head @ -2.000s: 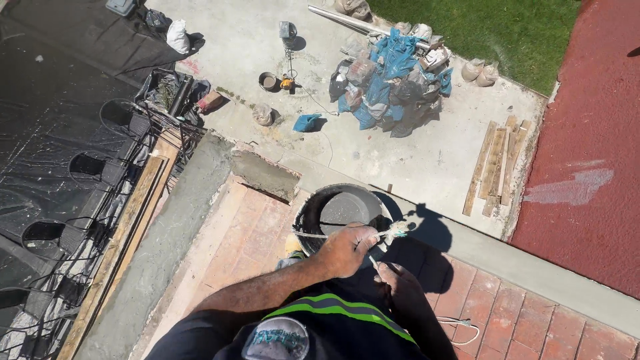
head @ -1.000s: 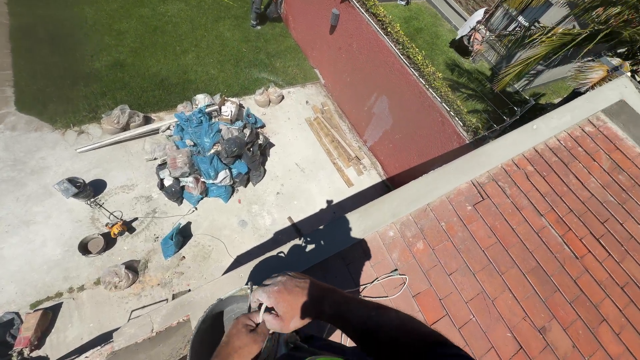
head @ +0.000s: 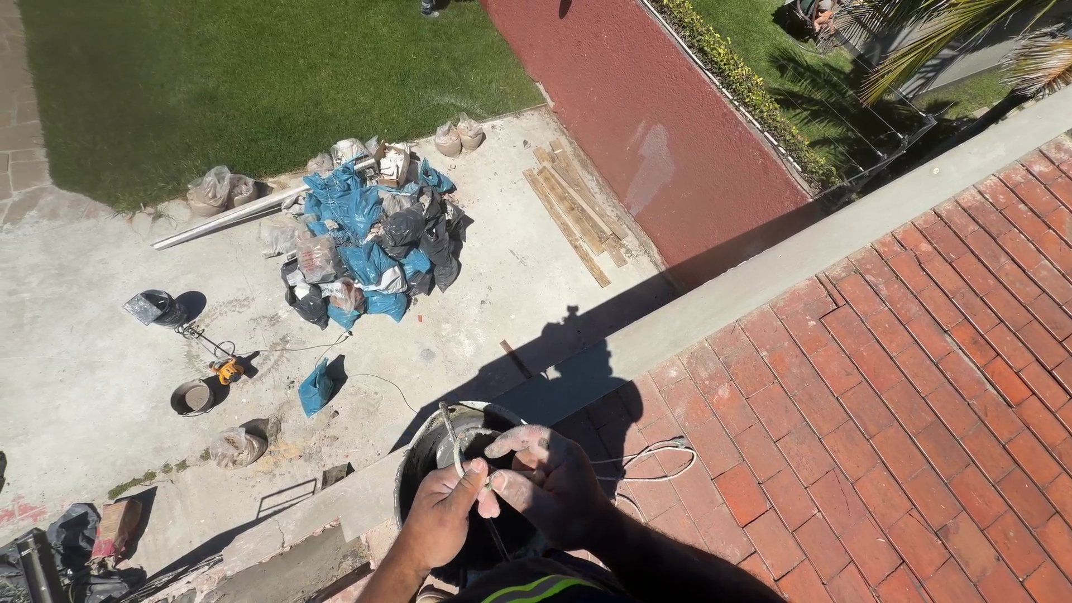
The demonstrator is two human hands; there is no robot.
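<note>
Both hands are together over a dark bucket that stands by the roof edge. Between thumb and fingers, my left hand pinches a thin light rope, whose upper part rises above the fingers. My right hand meets it from the right, thumb and fingertips at the same rope; its exact grip is partly hidden. Inside the bucket a grey rounded thing shows, partly covered by the hands. A loop of white cord lies on the red tiles just right of my right hand.
A grey ledge edges the tiled roof. Far below on the concrete are a pile of blue and black bags, wooden boards, a mixing tool with an orange body and a bucket. A red wall borders the lawn.
The view has swung to the right, over the tiled roof. Two seconds ago the hands were farther apart; now their fingertips meet at the rope.
</note>
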